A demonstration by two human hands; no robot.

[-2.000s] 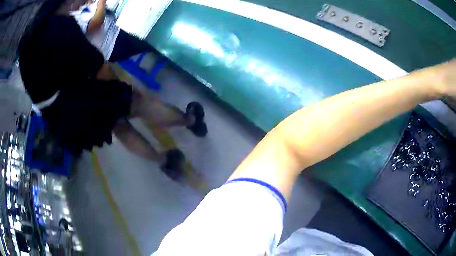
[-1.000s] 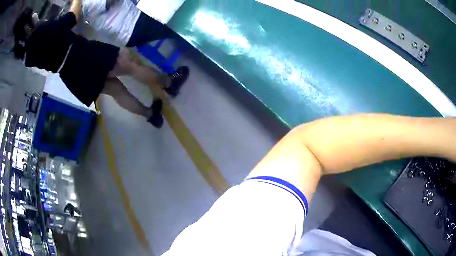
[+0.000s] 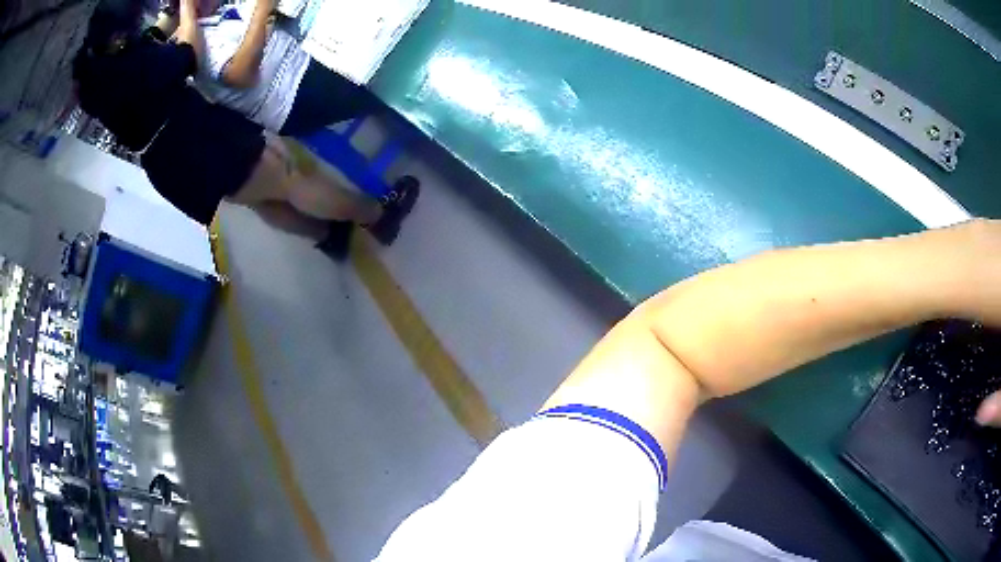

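My left forearm (image 3: pixel 834 302) crosses from the lower middle to the right edge, where my left hand is cut off. A fingertip (image 3: pixel 991 409), perhaps of my right hand, shows at the right edge over the black parts tray (image 3: pixel 895 483). What it touches is hidden. Many tiny dark, shiny rings (image 3: pixel 944 390) lie loose in the tray, partly behind my forearm. A flat grey bar (image 3: pixel 891 110) with a row of round studs lies on the dark green belt, beyond the white strip, with no hand on it.
The glossy green bench edge (image 3: pixel 571 165) runs diagonally beside the white strip (image 3: pixel 703 66). Two people are at upper left, one in dark clothes (image 3: pixel 165 110), one in a white top (image 3: pixel 274 82). A blue stool-like object (image 3: pixel 357 154), a blue-framed box (image 3: pixel 148 313) and yellow floor lines (image 3: pixel 412 324) show.
The view has shifted, so the bar appears farther right and lower than two seconds ago. A fingertip now shows over the tray. The person in dark clothes has changed posture.
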